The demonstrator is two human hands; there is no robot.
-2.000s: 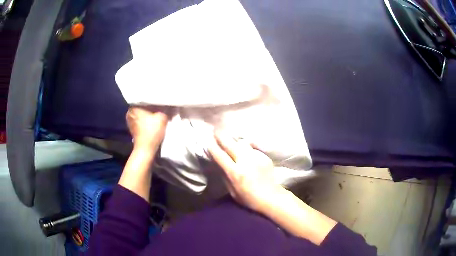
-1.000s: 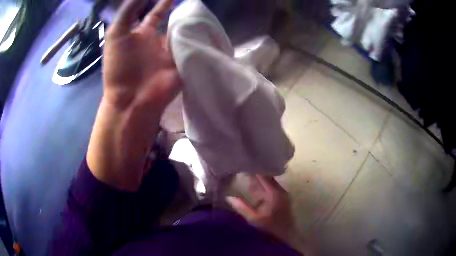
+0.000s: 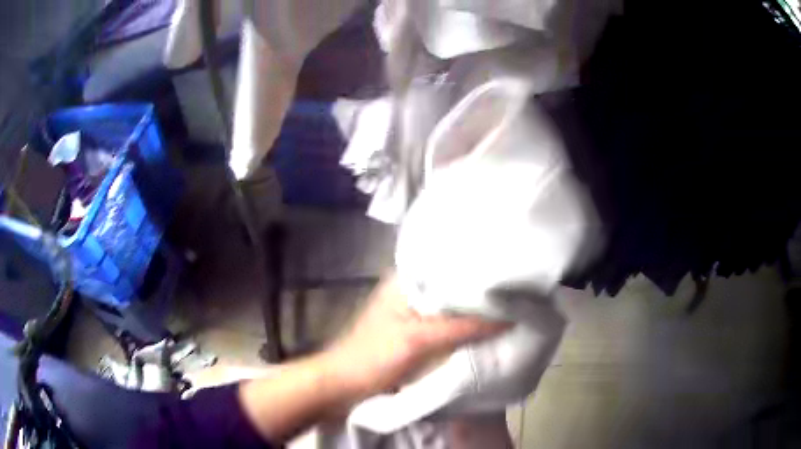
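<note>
A pale garment [image 3: 496, 232] is held up in front of me, bunched and blurred by motion, with a looped opening at its top. My left hand [image 3: 422, 340] reaches in from the lower left and is closed on its folds, fingers lying across the cloth. A patch of skin at the bottom edge, under the garment, looks like my right hand [image 3: 481, 433]. It is mostly hidden by the cloth and cut off, so its grip does not show.
A black pleated garment [image 3: 685, 140] hangs at the right, above the pale floor [image 3: 615, 368]. Other pale garments [image 3: 470, 26] hang at the top centre. A blue crate [image 3: 119, 228] with items in it stands at the left. Dark rack bars [image 3: 270, 289] stand behind my left arm.
My view has turned from the ironing table to the hanging garments. My left hand, open and raised beside the cloth before, is now on its folds. My right hand has become mostly hidden.
</note>
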